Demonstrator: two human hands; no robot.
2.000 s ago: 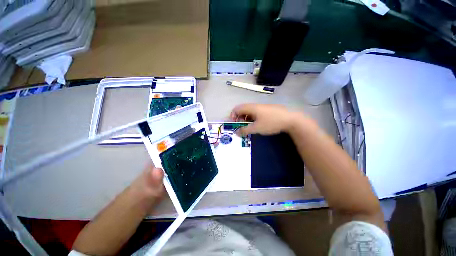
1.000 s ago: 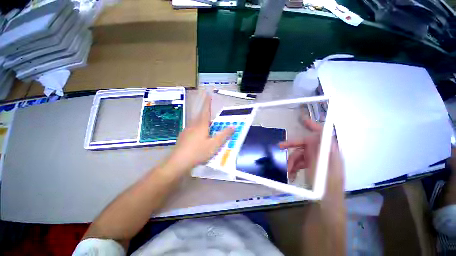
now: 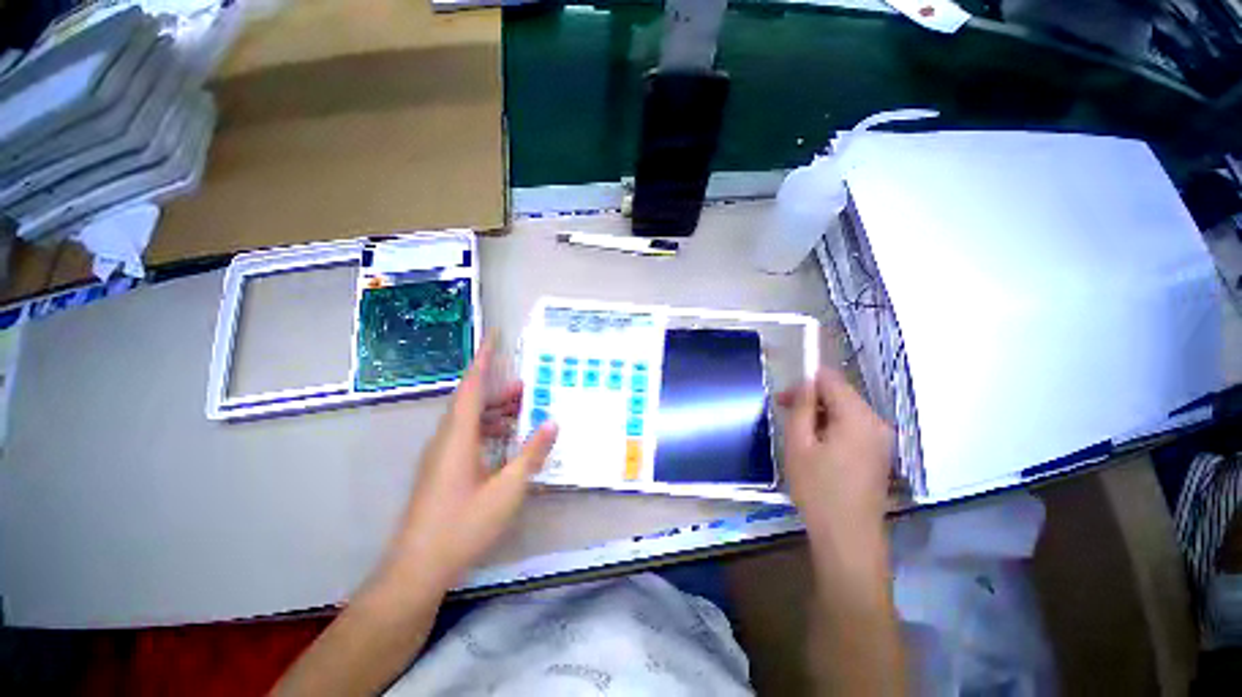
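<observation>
The calculator (image 3: 586,449), white with blue and orange keys at left and a glossy dark LCD writing screen (image 3: 714,409) at right, lies face up in front of me. A white frame surrounds it, with a gap between the screen and the frame's right side. My left hand (image 3: 470,470) grips the left edge, thumb on the face near the keys. My right hand (image 3: 842,443) holds the frame's right side. Some fingertips are hidden under the edges. A second frame housing (image 3: 226,341) with a green circuit board (image 3: 414,334) lies to the left.
A cream pen or knife (image 3: 616,244) lies behind the calculator, near a black item (image 3: 678,150) on a metal post. A squeeze bottle (image 3: 801,218) and a large stack of white sheets (image 3: 1035,300) stand right. Stacked housings (image 3: 96,123) are at the left rear.
The held frame has gone from raised and tilted to lying around the keypad and screen. Both hands now hold its two ends. The keypad half was turned from back side to key side up.
</observation>
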